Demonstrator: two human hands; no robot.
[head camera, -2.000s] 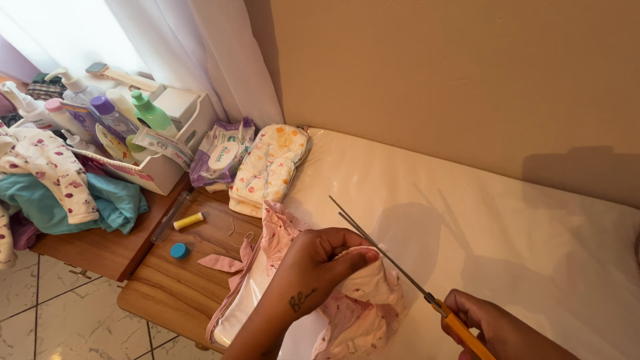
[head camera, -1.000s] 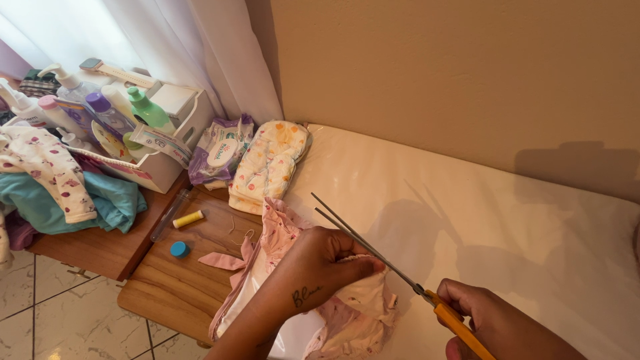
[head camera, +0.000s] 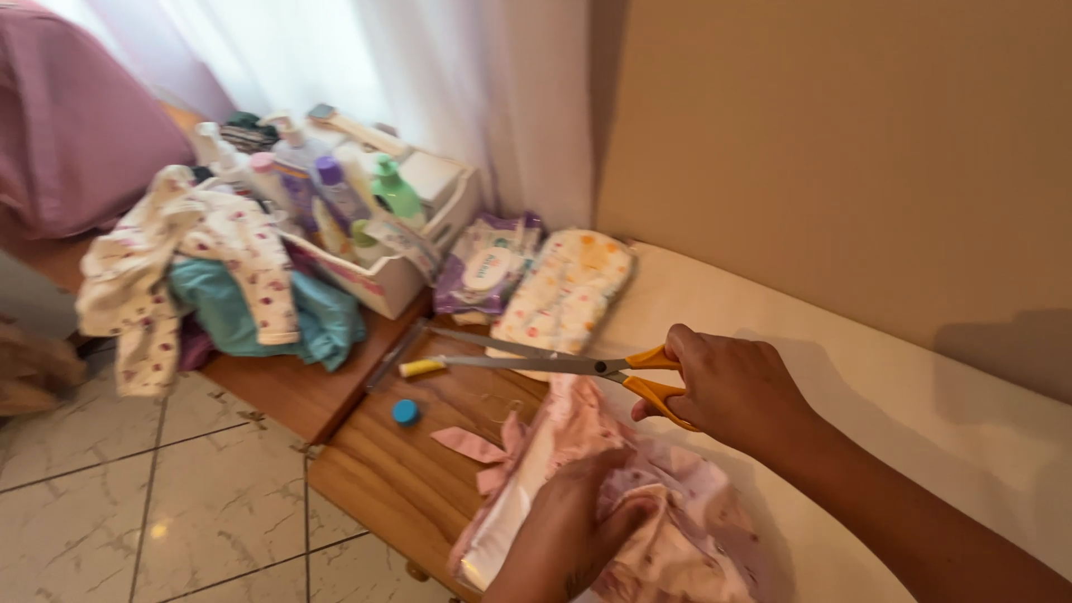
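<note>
My right hand (head camera: 729, 389) holds scissors with orange handles (head camera: 657, 389), their blades slightly parted and pointing left over the wooden surface. The blade tips are above a small yellow thread spool (head camera: 422, 367). My left hand (head camera: 586, 511) rests on a pink patterned baby garment (head camera: 695, 536), thumb and fingers around a gathered part of the cloth; the exact hold is partly hidden. A pink fabric bow (head camera: 494, 452) lies at the garment's left edge. A round blue cap (head camera: 405, 411) sits on the wood left of the bow.
A folded patterned diaper (head camera: 565, 289) and a purple wipes pack (head camera: 488, 266) lie beyond the scissors. A white organizer (head camera: 377, 285) holds several bottles. Left of it are a spotted baby garment (head camera: 243, 251) and teal cloth (head camera: 226, 306). A white padded mat (head camera: 837, 352) runs along the wall.
My right hand has swung the scissors away from the cloth and leftward over the wooden surface. My left hand is now lower on the garment. The view has turned left.
</note>
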